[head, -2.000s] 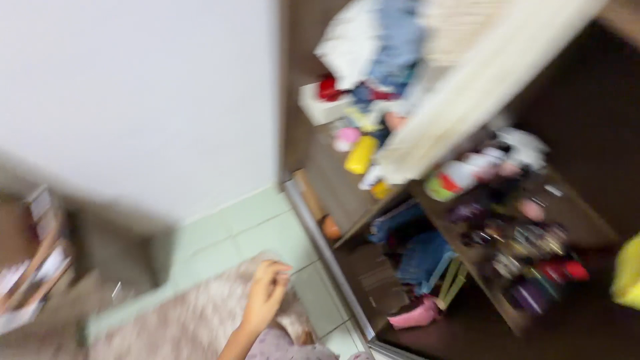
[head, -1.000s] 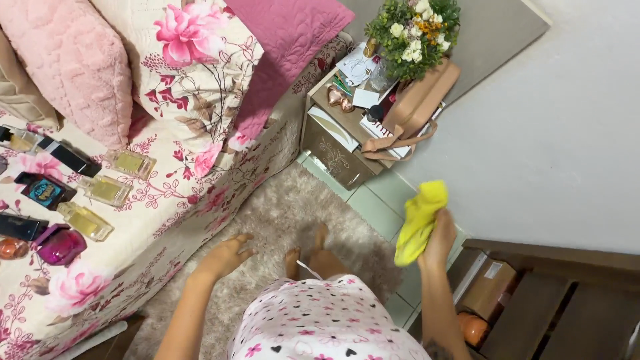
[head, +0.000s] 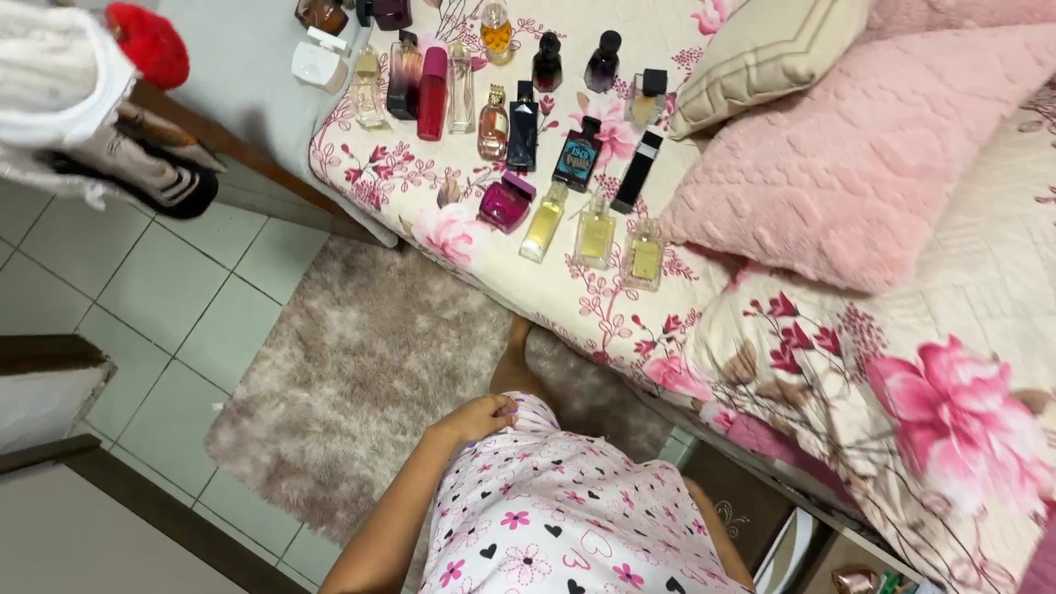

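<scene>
My left hand (head: 478, 418) is at the edge of the white floral-and-heart patterned garment (head: 569, 511), fingertips against the fabric; whether they pinch it I cannot tell. My right hand is out of sight, with part of a limb showing along the garment's right side. Ahead on the bed, several perfume bottles lie or stand on the floral bedspread (head: 742, 346): a magenta bottle (head: 506, 203), a slim yellow bottle (head: 544, 223), square yellowish bottles (head: 643, 260), a red bottle (head: 431, 93) and a black bottle (head: 637, 173).
A pink plush pillow (head: 833, 157) and a beige cushion (head: 767, 66) are at the right of the bottles. A shaggy rug (head: 355, 363) covers part of the tiled floor (head: 157, 280). Clothes with a red item (head: 153, 45) hang at upper left. An open nightstand drawer (head: 833, 569) sits low at right.
The view has swung from the nightstand to the bed and floor. A yellow cloth was in my right hand one second ago; neither shows now. My left hand has come to the garment.
</scene>
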